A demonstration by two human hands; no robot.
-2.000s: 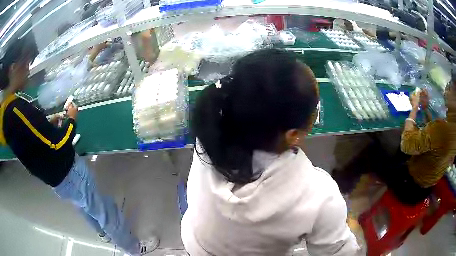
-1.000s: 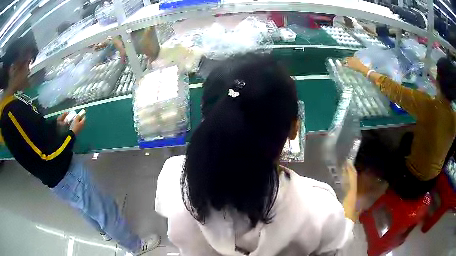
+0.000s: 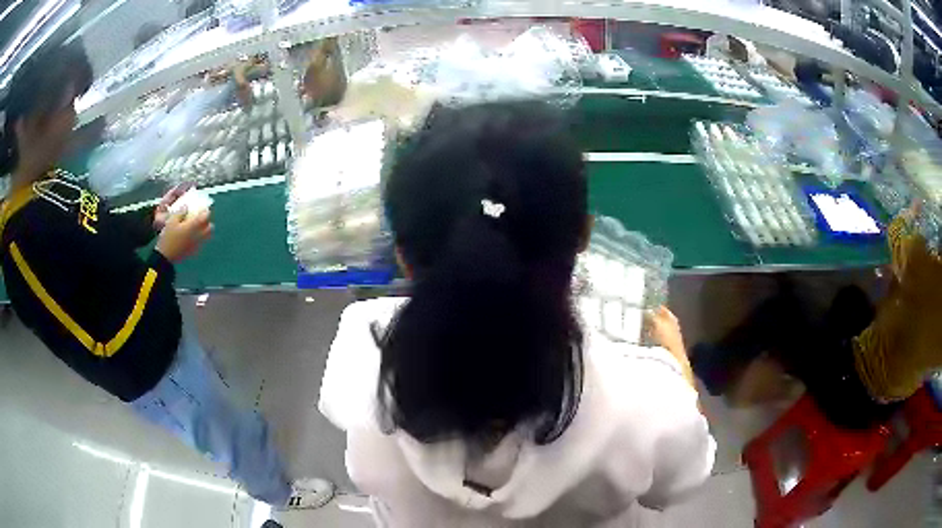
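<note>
Neither of my hands is in the picture. Nearest in front of me a person in a pale hooded top stands with their back to me and hides the middle of the bench. This person's right hand holds a clear tray (image 3: 623, 278) with white pieces at the bench's front edge. To the left, a filled tray stack (image 3: 338, 196) sits on a blue bin (image 3: 346, 277) on the green bench (image 3: 246, 235). To the right lie another filled tray (image 3: 752, 184) and a blue parts bin (image 3: 845, 213) with white pieces.
A person in a black top with yellow stripes stands at the left, holding a small white piece (image 3: 190, 203). A person in a brown top sits at the right on a red stool (image 3: 816, 454). Clear poly bags (image 3: 496, 67) are heaped behind. A pale shelf (image 3: 578, 21) runs above.
The person in front has turned their head, and the tray, raised upright at their right a second ago, is now lower at the bench edge. The seated person's arm has drawn back right.
</note>
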